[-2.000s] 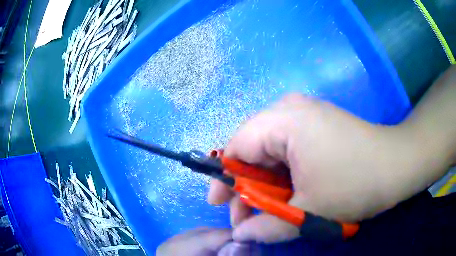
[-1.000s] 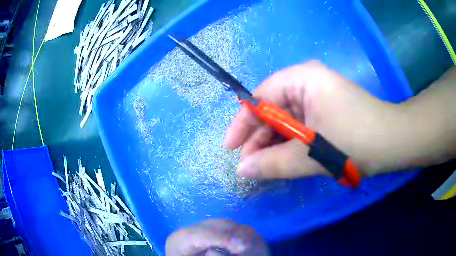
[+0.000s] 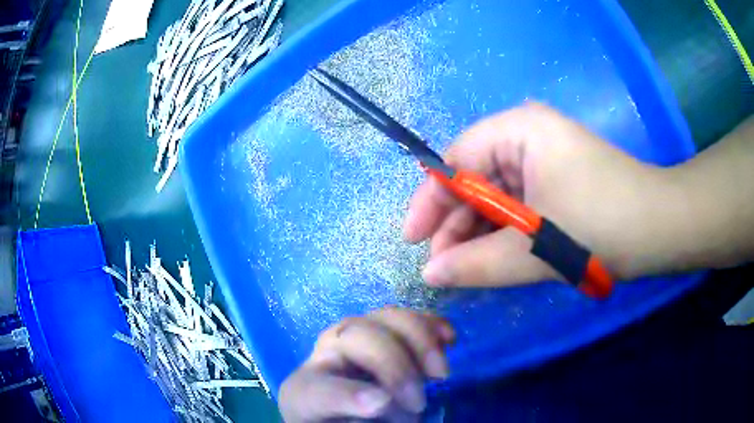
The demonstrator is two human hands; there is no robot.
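My right hand (image 3: 529,198) is shut on orange-handled scissors (image 3: 496,206) with black bands, above the light-blue tray (image 3: 240,285). The slim dark blades point to the upper left and look nearly closed. My left hand (image 3: 368,363) is at the tray's near edge, below the right hand, with its fingers curled. I cannot tell whether it holds a strip. Fine silvery clippings (image 3: 372,99) are heaped in the tray's upper part and scattered through its middle.
A pile of whitish strips (image 3: 207,62) lies beyond the tray's upper left edge. A more tangled pile (image 3: 178,330) lies between the tray and a deeper blue bin (image 3: 70,314). A white paper (image 3: 124,23) is at top left. Thin yellow lines cross the green table.
The scissors have swung upward from pointing left, and the right hand has moved up. The left hand has come further into view, now separate from the right. The whole view has shifted slightly.
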